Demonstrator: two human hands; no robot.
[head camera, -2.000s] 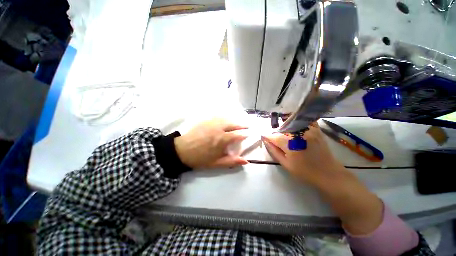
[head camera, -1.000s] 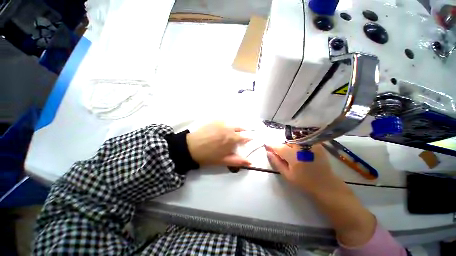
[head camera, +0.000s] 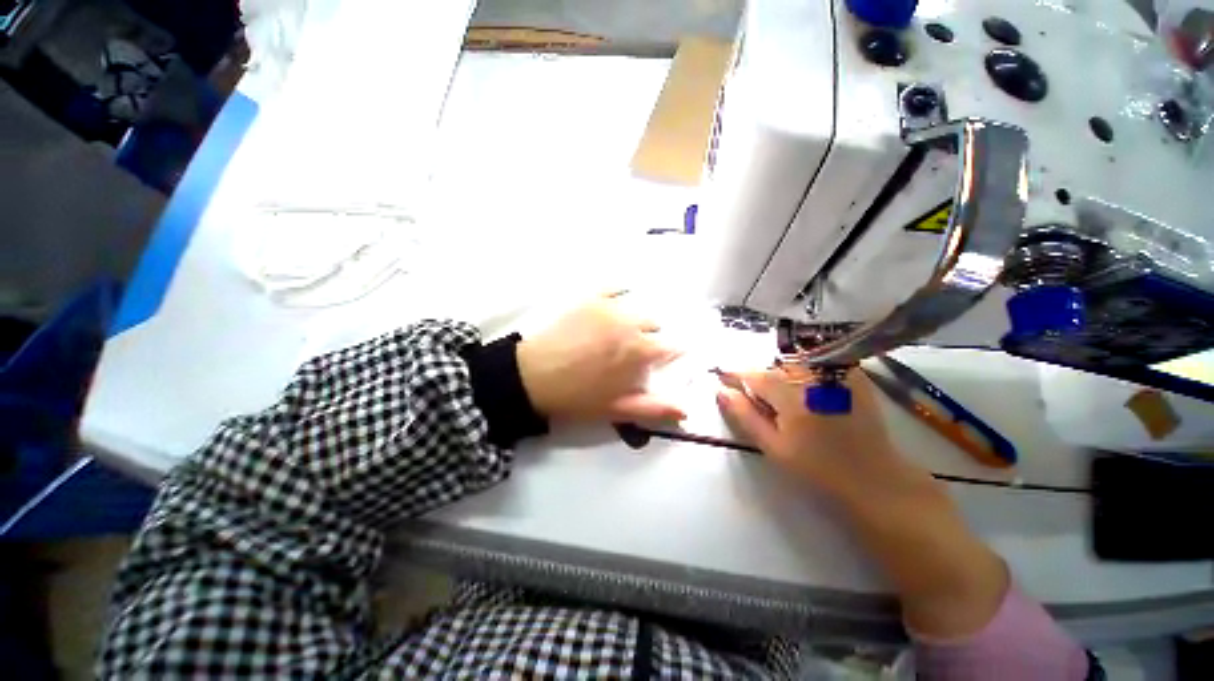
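A white fabric piece (head camera: 695, 386) lies under the lamp glare by the needle area; its outline is mostly lost. My left hand (head camera: 595, 362) lies flat on its left side, fingers spread toward the needle. My right hand (head camera: 815, 423) is at its right side, thumb and fingertips at the fabric, partly behind a small blue knob. The white sewing machine head (head camera: 779, 160) stands over the far side of the work. The needle and presser foot are hard to make out in the glare.
Thread snips (head camera: 948, 415) lie right of my right hand, with a dark rectangular case (head camera: 1150, 506) farther right. A long white stack (head camera: 349, 146) with thin cords (head camera: 326, 273) lies upper left. Tan cardboard (head camera: 676, 117) lies behind the head.
The camera view has shifted, showing more of the machine face and cardboard than two seconds ago. Both hands stay by the needle area, with slight finger shifts at the fabric.
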